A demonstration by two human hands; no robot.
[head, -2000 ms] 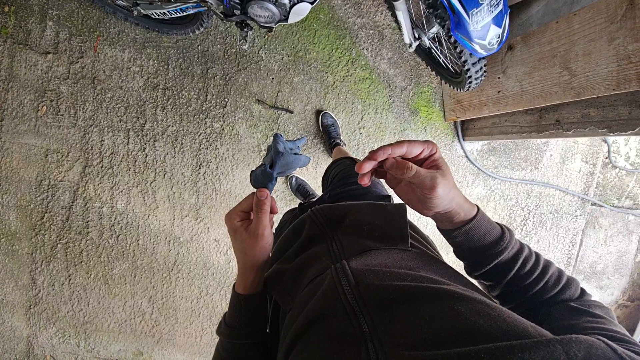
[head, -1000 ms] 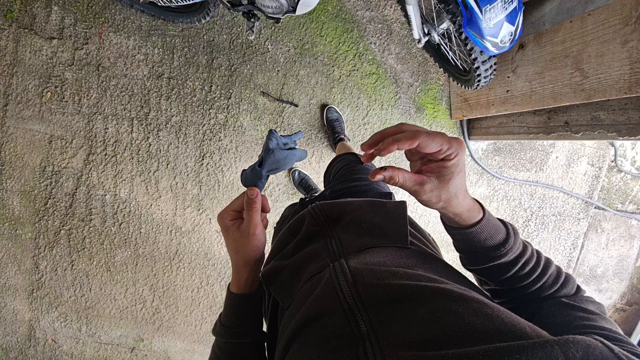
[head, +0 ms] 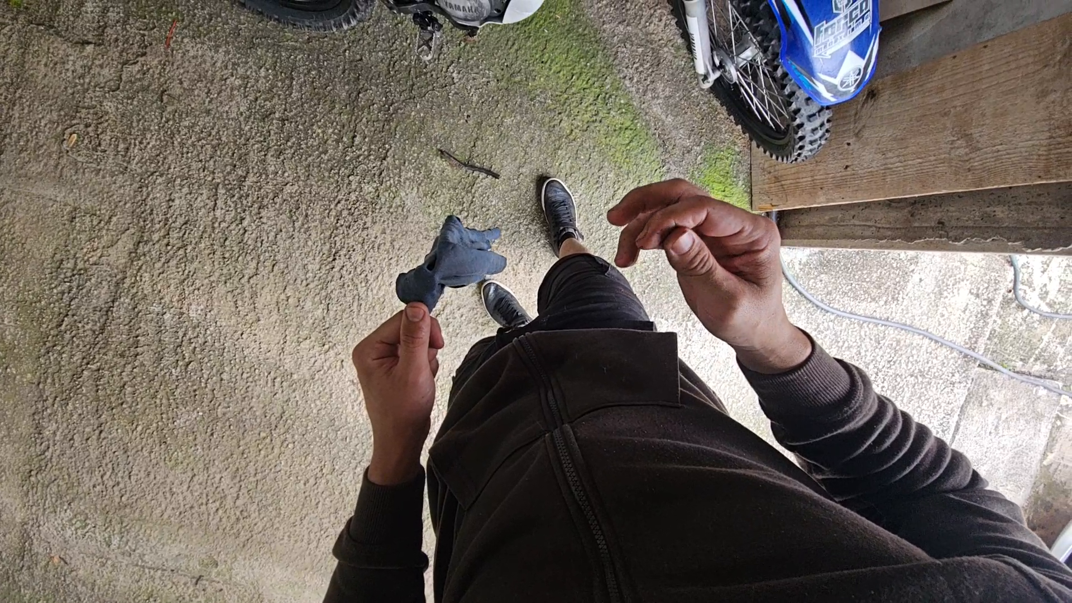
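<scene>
A crumpled blue-grey glove (head: 459, 258), thin and limp, is pinched at its cuff between the thumb and fingers of my left hand (head: 400, 360). It hangs out in front of me, over the ground left of my shoes. My right hand (head: 712, 260) is raised on the other side, in front of my dark shorts, with its fingers curved and nothing seen between them. The two hands are well apart.
At the top right stands a blue dirt bike's knobby front wheel (head: 758, 79), beside wooden boards (head: 930, 117). Part of another motorcycle (head: 461, 10) shows at the top. A grey hose (head: 904, 328) crosses the concrete at right. A thin dark stick (head: 469, 164) lies near my shoes (head: 559, 211).
The fingers of my right hand, spread wider a second ago, have drawn closer together. My left hand keeps hold of the glove throughout.
</scene>
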